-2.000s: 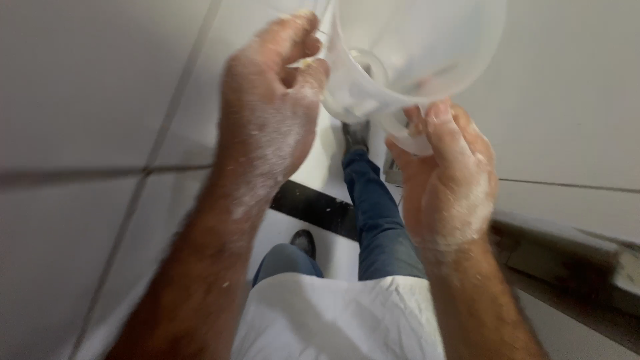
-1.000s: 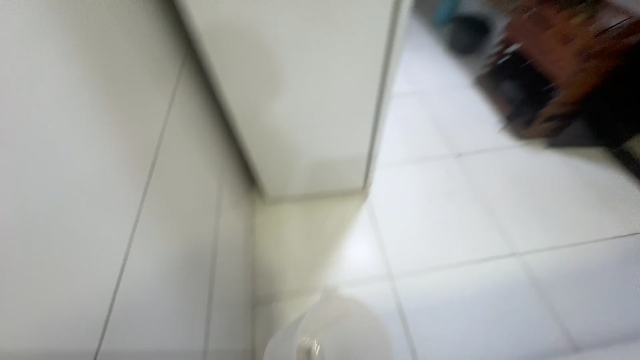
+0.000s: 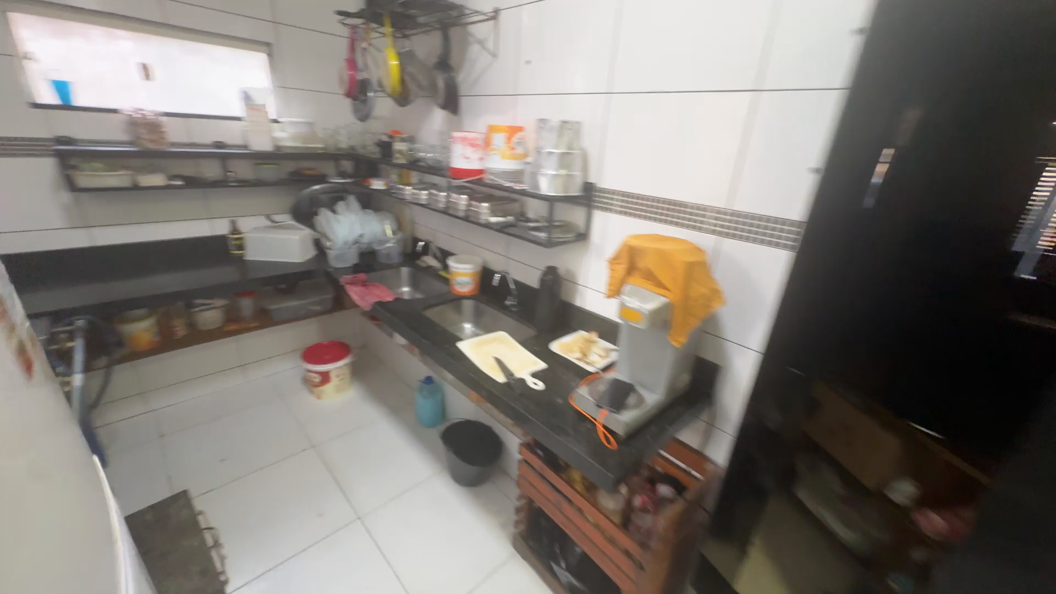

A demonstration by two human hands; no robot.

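Neither my left hand nor my right hand shows in the head view now, and the translucent plastic container is out of sight too. Ahead runs a black stone counter (image 3: 569,417) with a white cutting board (image 3: 501,356) on it. A dark-handled knife (image 3: 505,371) lies across the board. Beside the board is a white tray of pale food pieces (image 3: 585,350). A grey countertop machine (image 3: 652,346), partly covered by an orange cloth (image 3: 664,268), stands near the counter's right end.
A steel sink (image 3: 474,318) is set in the counter. On the tiled floor stand a red-lidded bucket (image 3: 327,370), a blue bottle (image 3: 429,403) and a black bin (image 3: 471,452). Red wooden crates (image 3: 590,528) sit below the counter. A tall black surface (image 3: 813,272) rises at right.
Two seconds ago both my hands held a translucent plastic container; now hands and container are out of view. The view has swung up from the floor to the kitchen counter.
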